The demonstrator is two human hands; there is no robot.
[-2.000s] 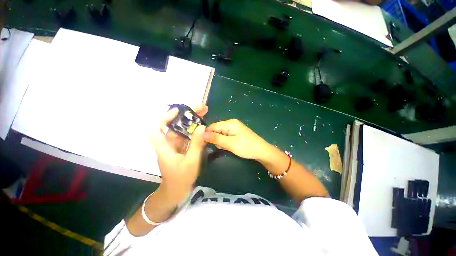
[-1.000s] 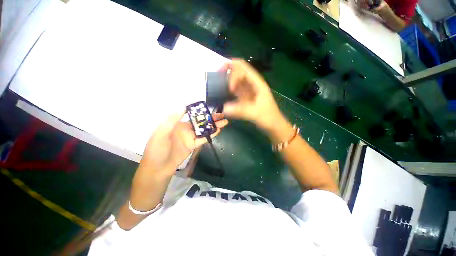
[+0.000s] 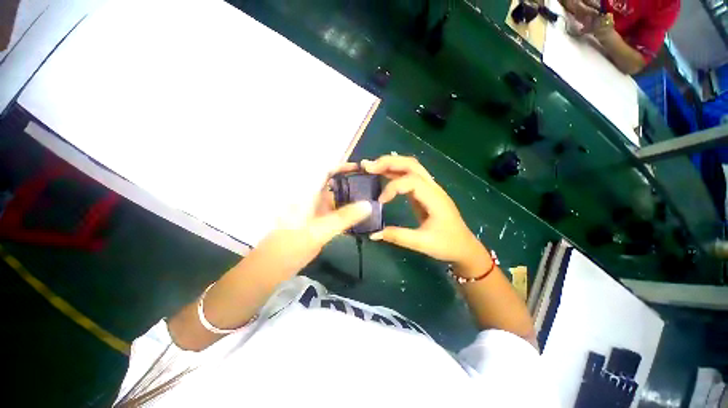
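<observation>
A black power adapter unit (image 3: 363, 190) is held between both hands near the middle of the view, with its plain cover side up. Its thin cord hangs down below it. My left hand (image 3: 323, 219) grips it from the left, with the thumb lying on the cover. My right hand (image 3: 415, 203) holds its right side between fingers and thumb. The inside of the case is hidden.
A white sheet (image 3: 199, 103) covers the board at left. A green conveyor (image 3: 471, 127) carries scattered black adapters. At right, top covers (image 3: 608, 378) lie on a white board (image 3: 595, 311), beside a tan scrap (image 3: 518, 280). A person in a red sleeve (image 3: 648, 28) works opposite.
The open case with its circuit board showing now has a black cover over it. My right hand has come down with the cover to my left hand. The cover on the left sheet is gone from there.
</observation>
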